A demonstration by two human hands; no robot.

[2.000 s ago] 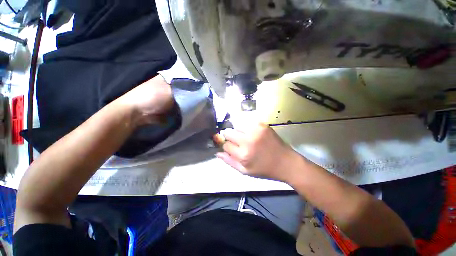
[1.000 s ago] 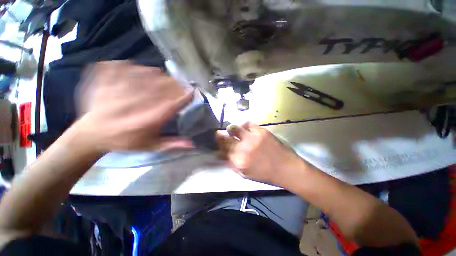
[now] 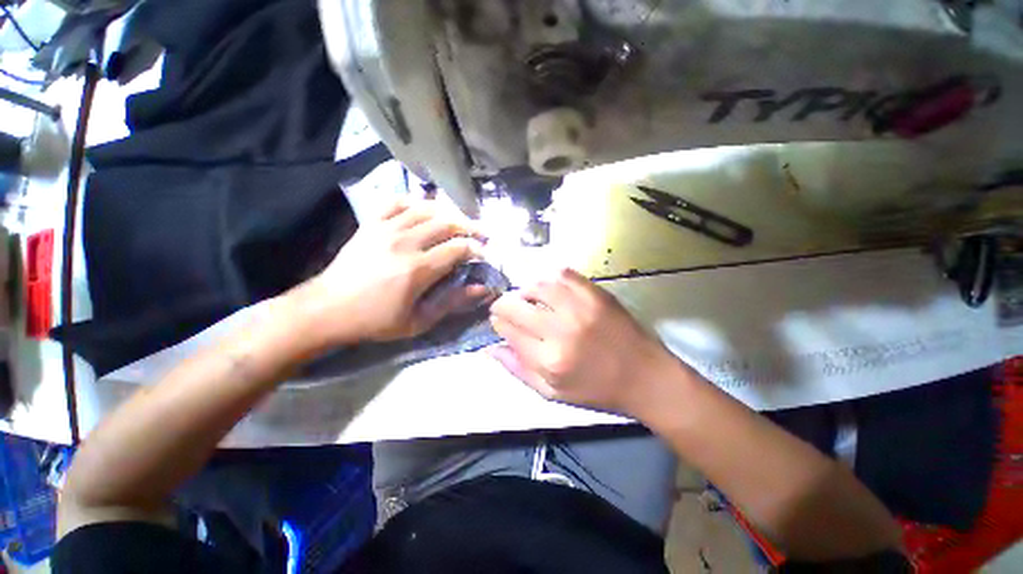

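My left hand (image 3: pixel 409 275) is bent over the folded edge of a grey panel (image 3: pixel 449 336), just left of the needle area, with its fingers on the cloth. My right hand (image 3: pixel 567 336) pinches the right end of the same cloth, its fingertips close to my left fingers. The black panel (image 3: pixel 213 213) lies spread to the left, beyond my left forearm. The presser foot and needle area (image 3: pixel 522 224) sits under a bright lamp above my fingers; glare hides the detail there. The sewing machine head (image 3: pixel 673 79) stands behind.
Black thread snips (image 3: pixel 692 215) lie on the yellowish machine bed (image 3: pixel 830 185) right of the needle. The white table (image 3: pixel 774 336) has printed marks near its front edge. Below are a blue crate (image 3: pixel 325 521) at left and a red crate (image 3: pixel 965 544) at lower right. A red object (image 3: pixel 40 280) is at far left.
My left hand swept across the grey cloth and now rests with fingers near the needle, close to my right hand. The cloth lies flatter. My right hand has barely moved.
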